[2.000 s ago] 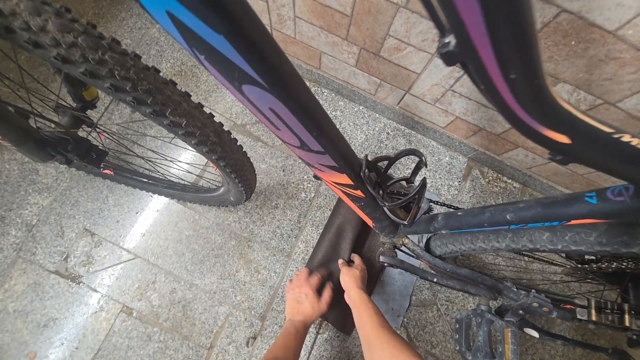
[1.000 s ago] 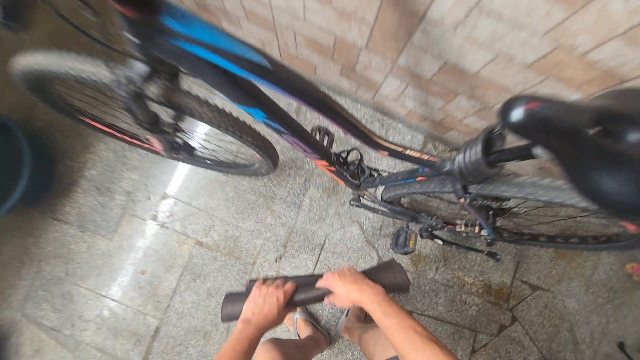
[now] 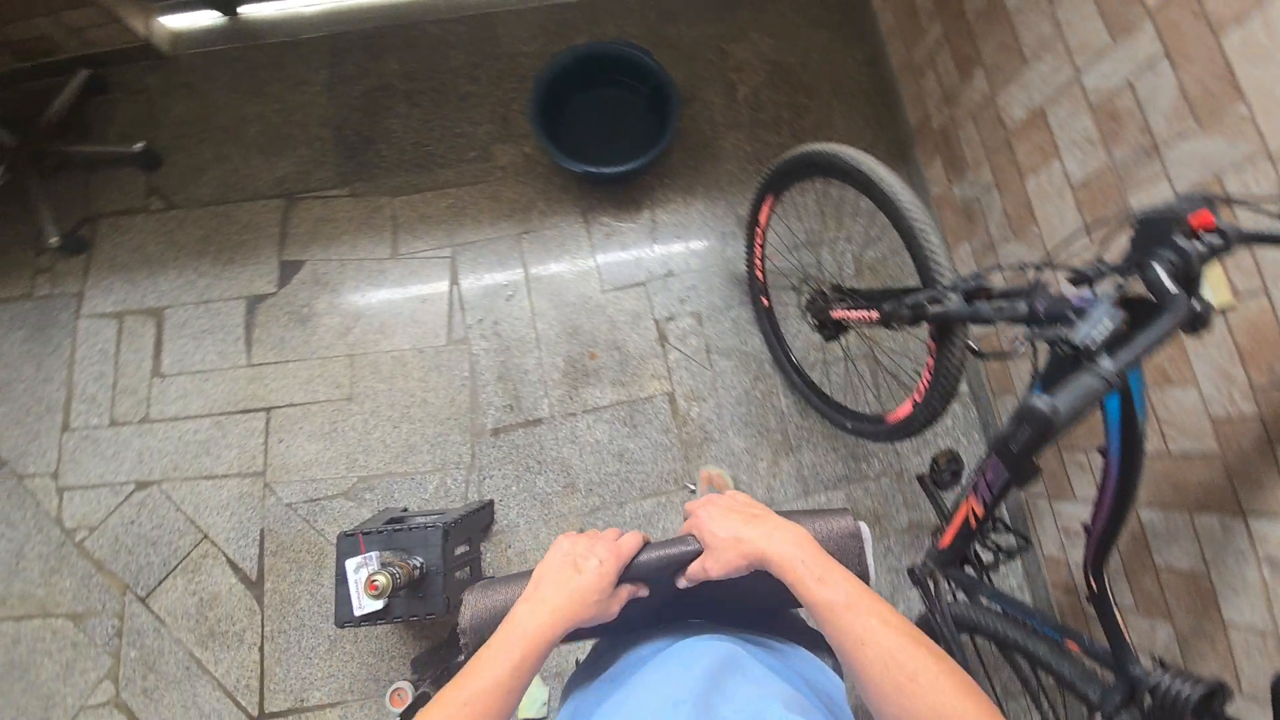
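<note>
A dark brown rolled sheet, perhaps vinyl or leatherette (image 3: 835,540), lies across in front of my body at waist level. My left hand (image 3: 590,578) grips its upper edge left of the middle, thumb toward the centre. Close by on the right, my right hand (image 3: 735,540) is closed on the same roll. A pale edge shows at the roll's right end. The roll's underside is hidden. To the right stands a mountain bike, its front wheel (image 3: 855,290) turned away from me and its frame (image 3: 985,490) beside the wall.
A black folding step stool (image 3: 410,530) at my left bears a spray can (image 3: 395,578) and a printed card (image 3: 362,583). A dark blue basin (image 3: 605,110) sits on the stone floor farther off. A wheeled chair base (image 3: 100,155) is at upper left; a brick-patterned wall (image 3: 1060,130) runs along the right.
Both hands have lifted the brown sheet off the floor beside the bike, where it lay two seconds ago. The view has swung left, bringing the stool and the whole basin into sight.
</note>
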